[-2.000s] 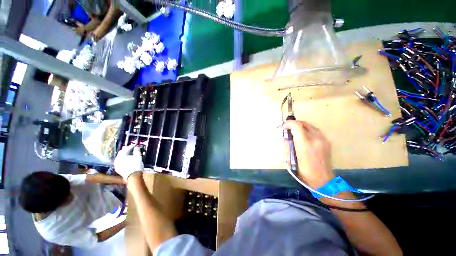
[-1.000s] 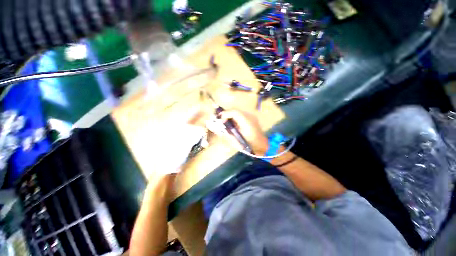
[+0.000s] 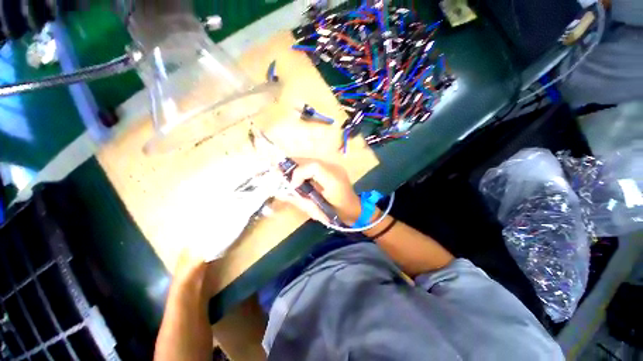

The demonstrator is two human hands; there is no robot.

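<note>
My right hand (image 3: 328,189), bare with a blue wrist band, holds the dark soldering iron (image 3: 317,200) over the tan board (image 3: 282,243). Its slim tip points up and left. My left hand (image 3: 215,218), in a white glove, is over the board beside it, strongly overexposed. A small dark and metallic part (image 3: 264,209) shows at the gloved fingers; their grip is washed out by glare. A single component with a blue lead (image 3: 316,115) lies on the board's upper right.
Wired components (image 3: 388,70) are piled beyond the board. A clear fume hood (image 3: 187,77) hangs over its far left, with a flexible metal arm (image 3: 77,74). The black divided tray (image 3: 67,282) is at lower left. Bagged parts (image 3: 546,240) lie at right.
My gloved left hand has left the divided tray and come over the board beside my right hand. The view has turned and shifted right, bringing the bagged parts into view.
</note>
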